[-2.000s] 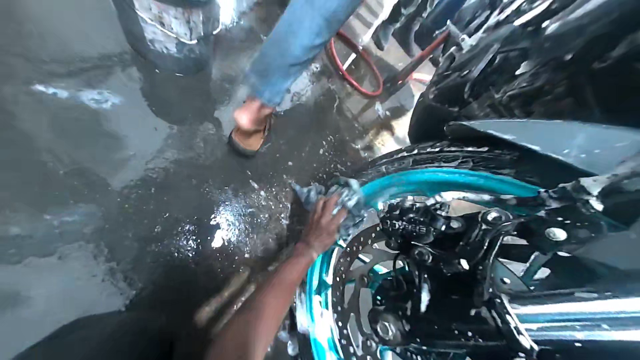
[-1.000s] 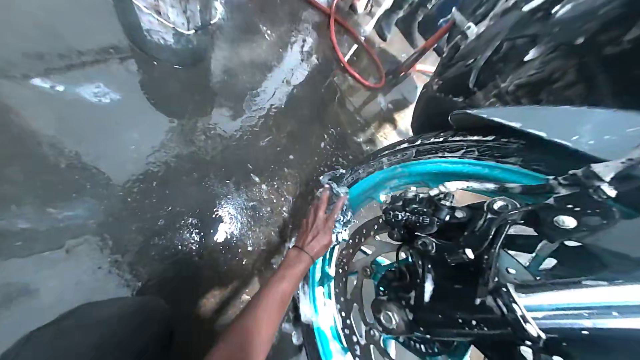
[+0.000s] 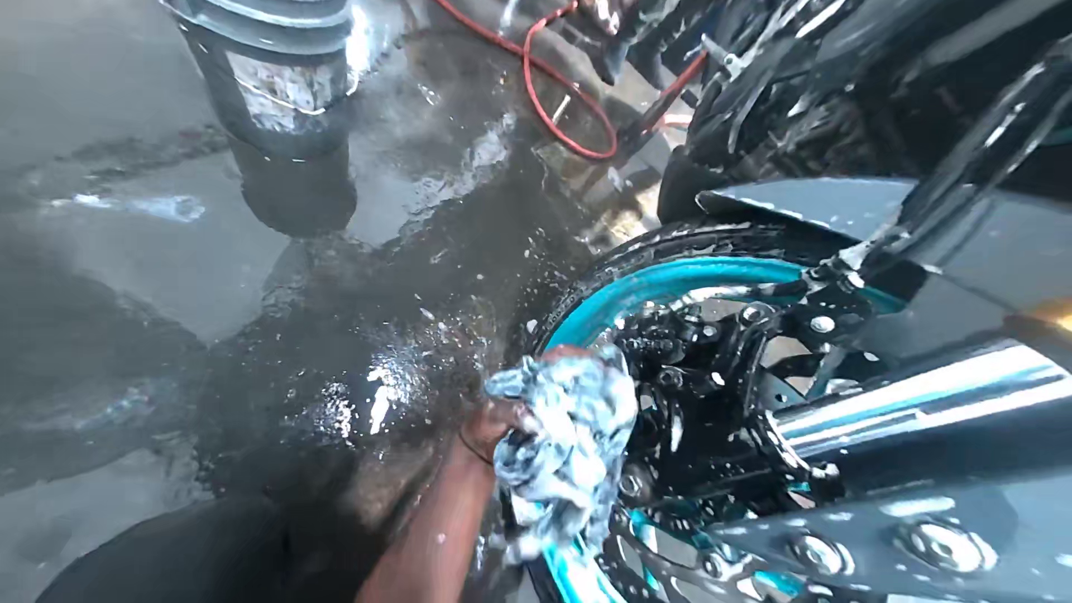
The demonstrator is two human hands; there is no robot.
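Note:
My left hand (image 3: 502,417), with a thin dark band at its wrist, grips a wet cloth (image 3: 574,427) covered in white foam. Bunched folds hide most of its fingers. The cloth lies against the left side of a motorcycle wheel's teal rim (image 3: 695,275) and covers part of it. Just right of the cloth are the dark brake caliper (image 3: 662,347) and the perforated brake disc (image 3: 624,544), partly hidden. Foam spots the black tyre (image 3: 720,239) and the shiny fork tube (image 3: 921,402). My right hand is out of view.
A dark bucket (image 3: 276,75) with a worn label stands on the wet floor (image 3: 402,276) at the upper left. A red hose (image 3: 557,130) loops at the top. The grey fender (image 3: 821,201) and other motorcycle parts fill the right. A dark knee (image 3: 167,553) shows at the lower left.
My left hand and the cloth have moved down along the rim, and more of the cloth now shows. The other person's leg and sandalled foot, seen in the earliest frame, have left the view.

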